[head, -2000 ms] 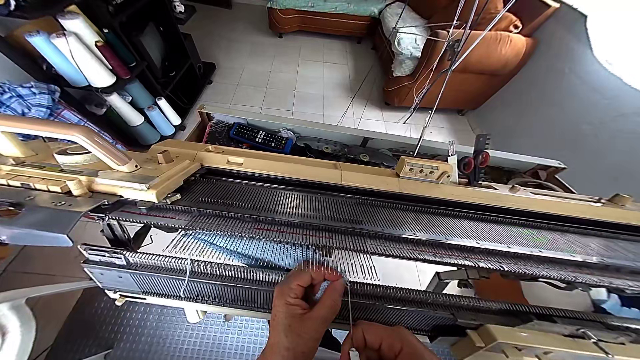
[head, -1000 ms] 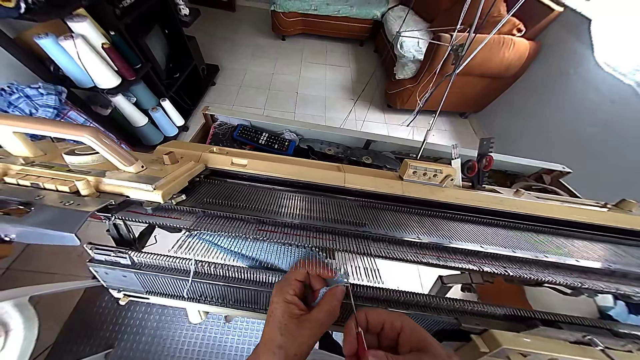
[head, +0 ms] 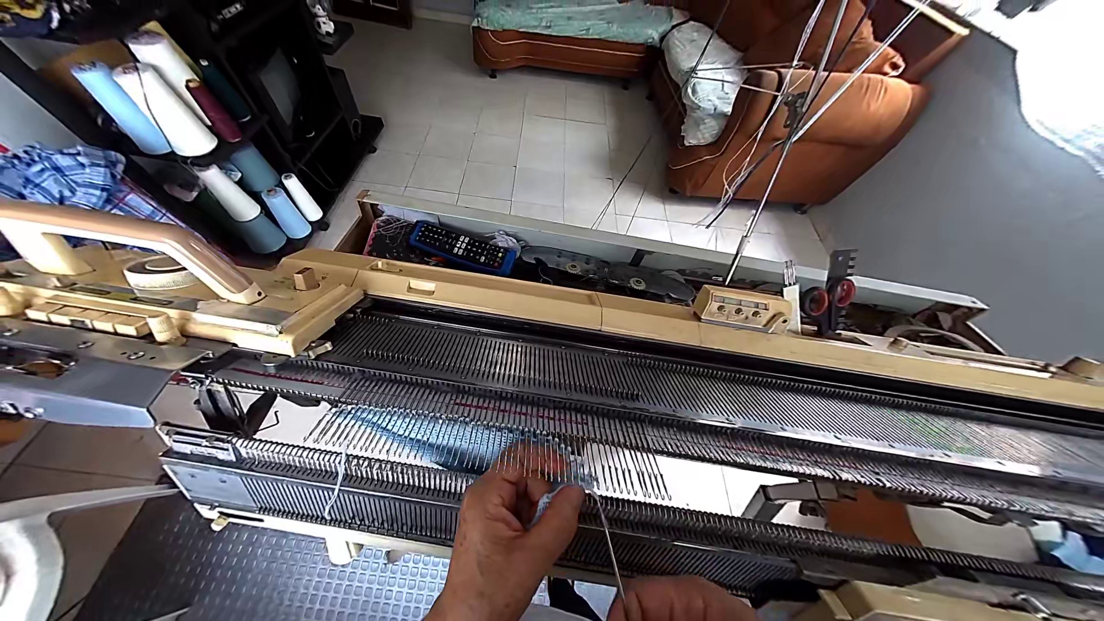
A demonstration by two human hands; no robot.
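Note:
A double-bed knitting machine (head: 483,293) spans the view, with light blue knitted fabric (head: 448,435) between its two needle beds. My left hand (head: 517,517) pinches the fabric's right edge between thumb and fingers, at the front bed (head: 328,496). At the bottom edge my right hand (head: 681,601) is closed on a thin metal tool (head: 611,548), whose far end reaches the fabric beside my left thumb. The tool's tip is too small to make out. A loose light yarn (head: 338,483) hangs over the front bed at the left.
The machine's carriage (head: 164,285) with its handle stands at the left. Behind the beds are a remote control (head: 463,247), a row counter (head: 743,309) and red-handled scissors (head: 830,297). Yarn cones (head: 164,95) stand at the upper left. A yarn mast (head: 780,172) rises at the right.
My right hand has moved down toward the bottom edge with the tool, after being nearer my left hand a second ago. My left hand stays on the fabric.

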